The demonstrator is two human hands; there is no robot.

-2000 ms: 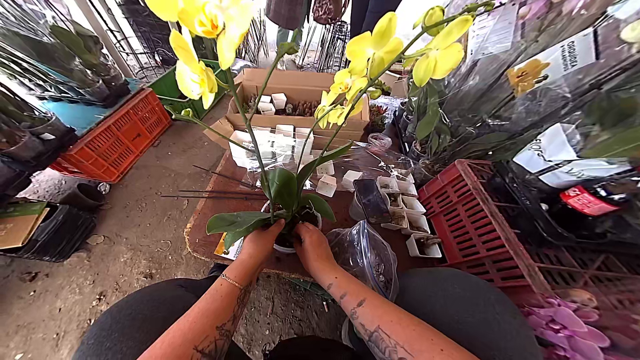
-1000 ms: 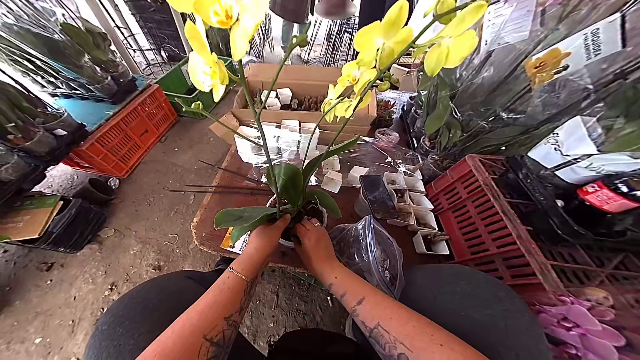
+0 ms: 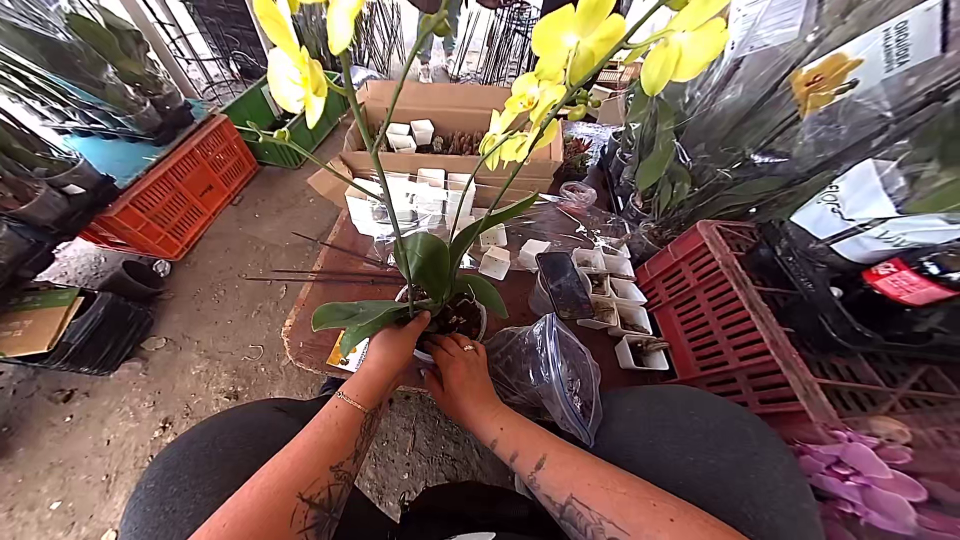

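Observation:
A yellow-flowered orchid (image 3: 429,266) stands in a round pot (image 3: 481,319) filled with dark bark-like medium, near the front edge of the low table. My left hand (image 3: 395,346) is at the pot's left side, its thumb by the base of the stem and leaves; its other fingertips are hidden. My right hand (image 3: 461,375), with a ring, rests its bent fingers on the pot's front rim and the medium. Whether it holds anything cannot be seen. Right of the pot lies a clear zip bag (image 3: 559,375) with dark material inside.
Small white pots (image 3: 630,319) and a phone (image 3: 564,285) sit right of the orchid. Thin dark sticks (image 3: 330,277) lie to the left. Behind is a cardboard box (image 3: 465,101). A red crate (image 3: 720,315) borders the right side, below wrapped plants. An orange crate (image 3: 180,195) stands on the floor.
My right hand's fingers have shifted slightly over the front of the pot. My left hand stays by the stem base.

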